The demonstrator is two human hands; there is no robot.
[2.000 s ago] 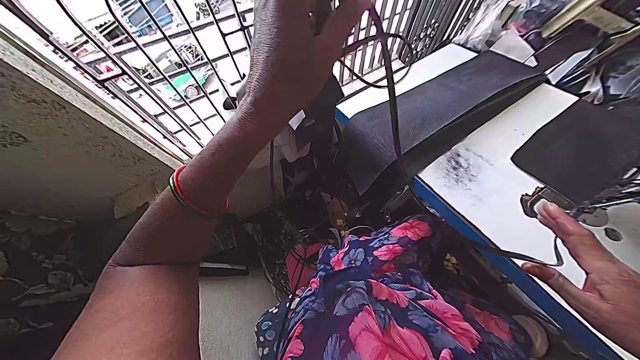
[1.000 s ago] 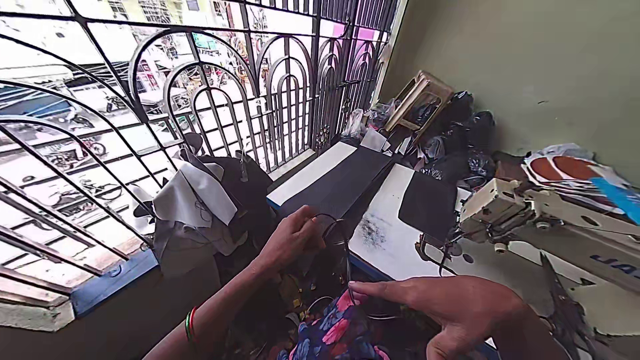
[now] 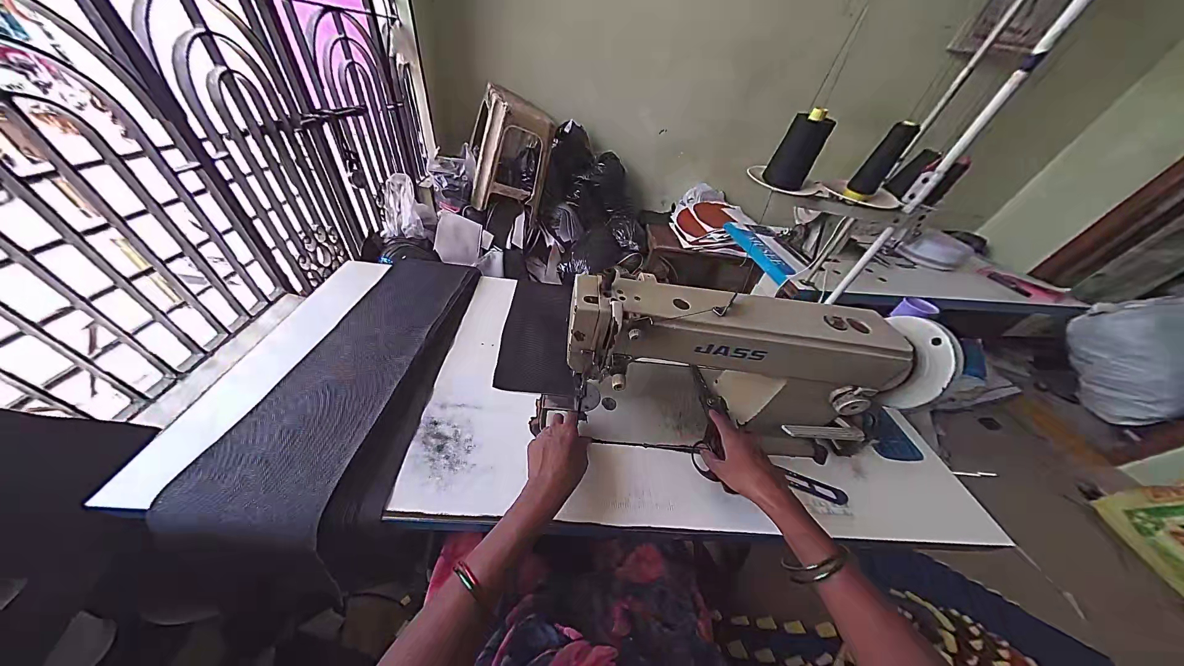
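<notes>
A beige industrial sewing machine [image 3: 740, 342] stands on a white tabletop [image 3: 610, 490]. My left hand [image 3: 557, 458] is at the needle area, its fingers on the near end of a narrow dark strip [image 3: 647, 446] by the presser foot. This strip runs right towards my right hand [image 3: 740, 460], which has its fingers at the handles of black scissors [image 3: 710, 398] lying with the blades pointing away. Beyond the needle, a dark fabric piece [image 3: 535, 338] lies partly behind the machine head. Whether the right fingers also touch the strip is unclear.
Long dark fabric [image 3: 324, 398] drapes over the table's left part and front edge. A metal window grille [image 3: 231, 185] borders the left. Thread cones [image 3: 800, 151] stand on a rack behind the machine. Black plastic bags [image 3: 592, 194] and a wooden stool [image 3: 513, 148] are at the back.
The view has swung right to the sewing machine. My left hand has come from beside the table to the needle area; my right hand has moved to the scissors.
</notes>
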